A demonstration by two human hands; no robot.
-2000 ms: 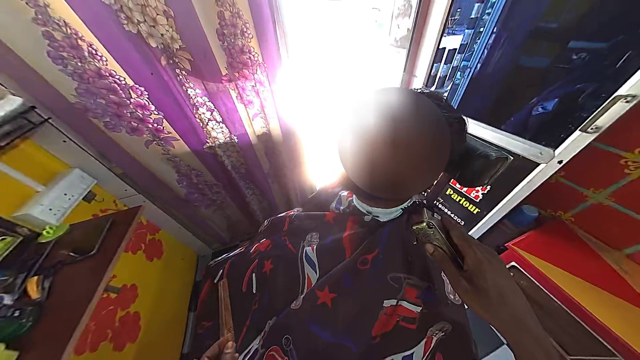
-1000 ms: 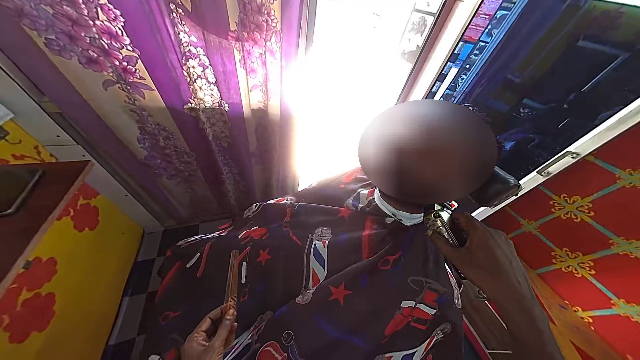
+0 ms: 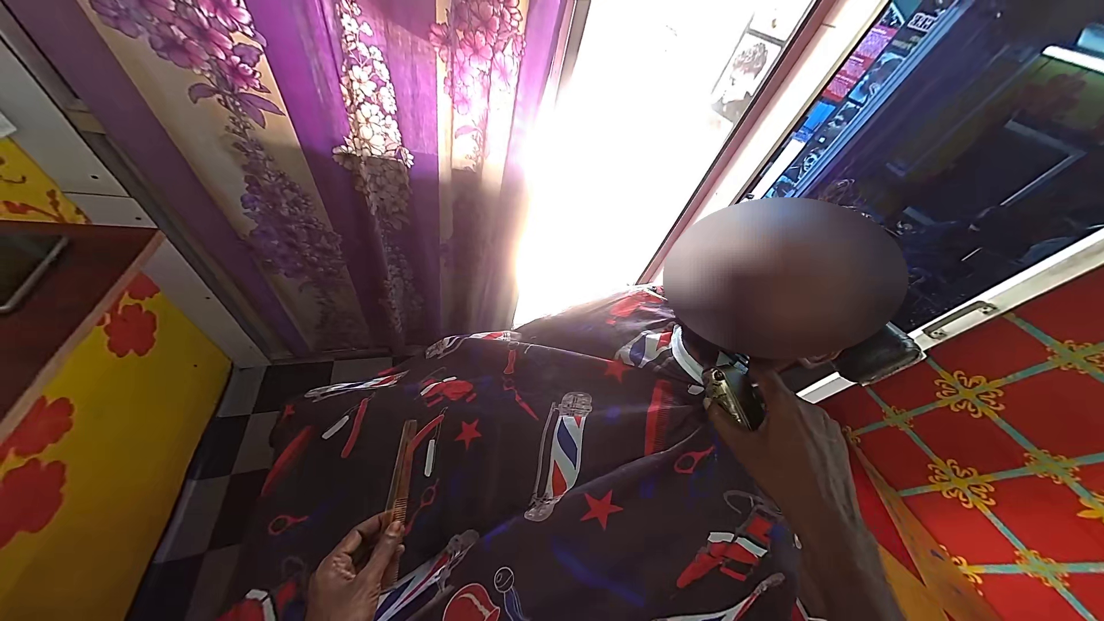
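A seated person (image 3: 785,276), the face blurred, wears a dark barber cape (image 3: 517,457) printed with barber poles, stars and tools. A white neck strip (image 3: 687,355) circles the neck. My right hand (image 3: 789,440) grips a gold-toned hair clipper (image 3: 733,397), its head close under the person's jaw, at the side of the neck. Low in the view, my left hand (image 3: 355,565) holds a brown comb (image 3: 403,470) upright between thumb and fingers, over the cape. Whether the clipper blade touches skin cannot be told.
Behind the person stand a bright doorway (image 3: 604,155) and a dark glass panel (image 3: 975,147). A purple floral curtain (image 3: 302,172) hangs at the left, near a brown-topped yellow counter (image 3: 112,250). A black headrest (image 3: 881,354) is beside the head, by a red patterned wall (image 3: 1018,431).
My left hand, mostly out of frame two seconds ago, now shows more fully with the comb. The clipper has come from beside the neck to just under the jaw. The view has shifted.
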